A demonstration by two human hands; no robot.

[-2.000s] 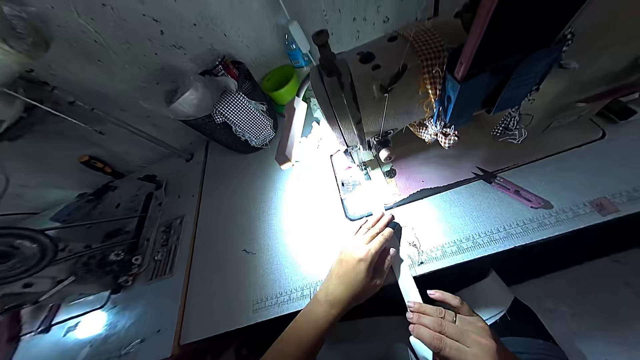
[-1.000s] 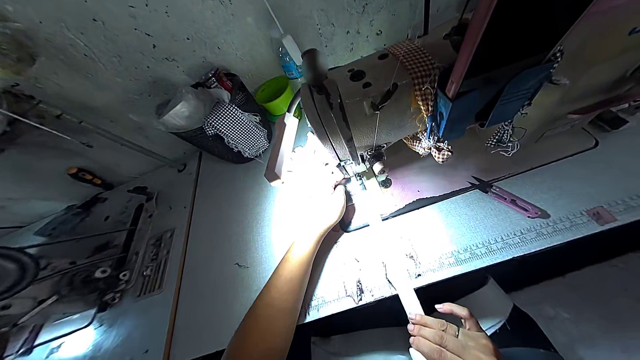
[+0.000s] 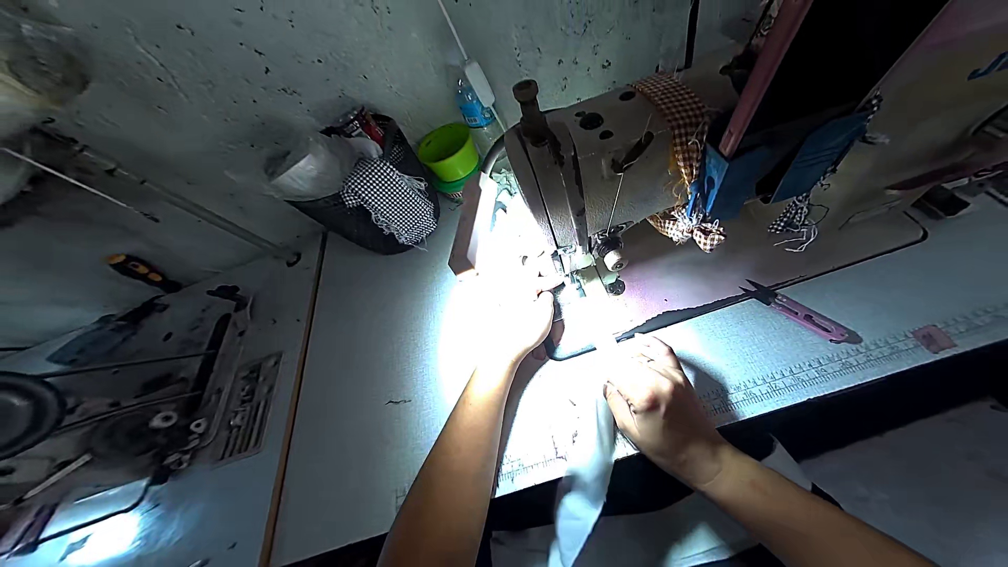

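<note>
A sewing machine [image 3: 598,173] stands at the back of the table, its needle area brightly lit. My left hand [image 3: 520,315] is beside the presser foot, on its left; glare hides its fingertips and whether they hold anything. A strip of white cloth [image 3: 587,472] runs from near the needle plate down over the table's front edge. Just in front of the machine, my right hand [image 3: 650,394] grips this strip with curled fingers. Pink thread snips [image 3: 807,316] lie on the table to the right, blades pointing left.
Behind on the left are a black basket [image 3: 378,236] with checked cloth, a green container [image 3: 449,153] and a plastic bottle [image 3: 472,106]. A measuring tape [image 3: 787,382] runs along the front edge. Another machine [image 3: 157,394] and a screwdriver [image 3: 142,272] are at far left.
My left hand has moved from the table's front part up to the presser foot. My right hand has moved up along the strip from below the front edge to near the needle plate.
</note>
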